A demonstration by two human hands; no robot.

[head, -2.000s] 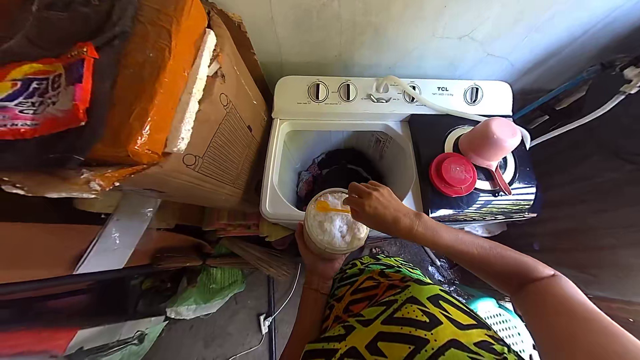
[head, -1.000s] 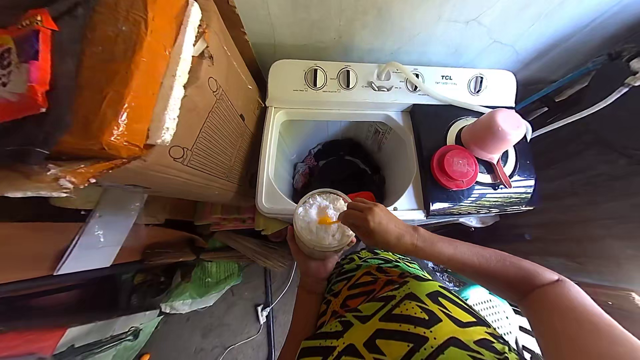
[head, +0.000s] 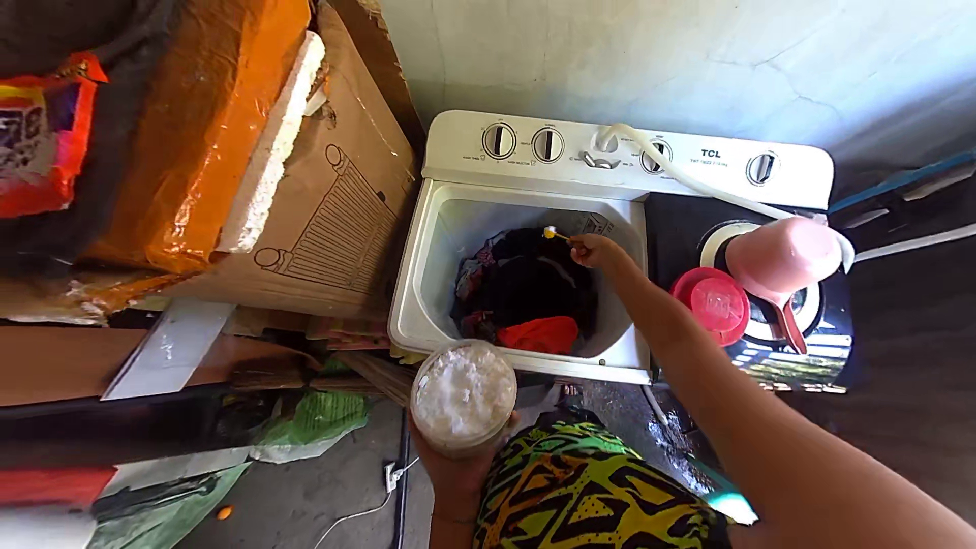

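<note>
My right hand pinches the handle of a small yellow spoon heaped with white powder, over the open tub of a TCL twin-tub washing machine. Dark clothes and a bright red cloth lie in the tub below. My left hand holds a round clear container of white powder from beneath, just in front of the tub's front edge.
On the machine's dark right side stand a pink dipper and a red round lid. A pale hose crosses the control panel. Cardboard boxes crowd the left. A white cord runs over the floor.
My right hand has moved from the container out over the tub, carrying the spoon with powder. The red cloth shows more fully now. My left hand still holds the container.
</note>
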